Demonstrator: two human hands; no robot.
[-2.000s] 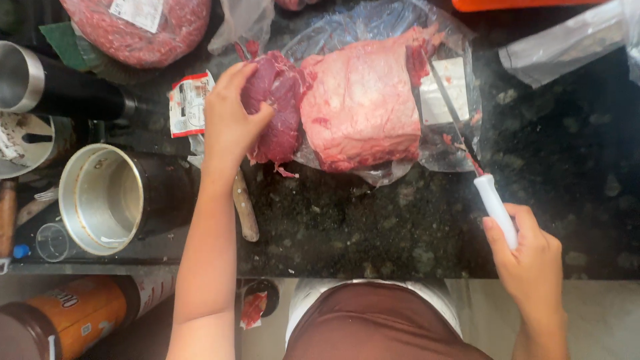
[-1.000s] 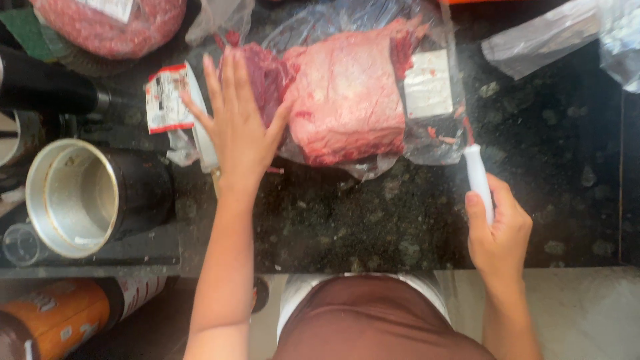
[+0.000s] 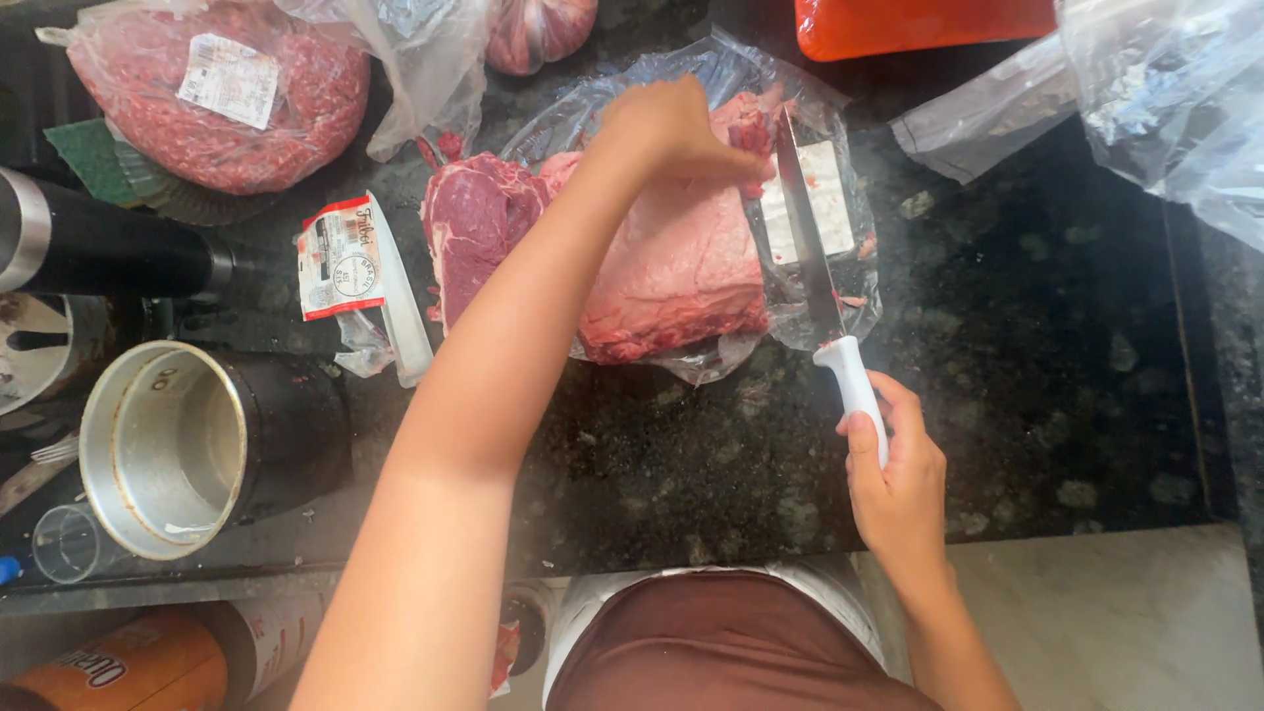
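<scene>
A large slab of raw meat with a pale fat cap point(image 3: 681, 257) lies on clear plastic wrap point(image 3: 716, 360) on the dark stone counter. My left hand point(image 3: 681, 133) reaches across it, fingers at its upper right end; whether they grip the meat is hard to tell. A darker cut piece of meat point(image 3: 484, 217) sits against its left side, partly behind my forearm. In my right hand point(image 3: 894, 469) is the white handle of a knife point(image 3: 812, 237), its long blade pointing away from me beside the slab's right end, over the wrap and a white label point(image 3: 810, 202).
Bagged ground meat point(image 3: 286, 128) is at the upper left. Along the left stand an aluminium pot point(image 3: 163, 449), a black cylinder point(image 3: 109, 237) and a clear cup point(image 3: 67, 543). A printed packet point(image 3: 341, 259) lies beside the cut piece. A red container point(image 3: 918, 25) and plastic bags point(image 3: 1175, 99) are at the back right.
My left hand has moved from the darker cut piece on the left to the right end of the slab. My right hand still holds the knife.
</scene>
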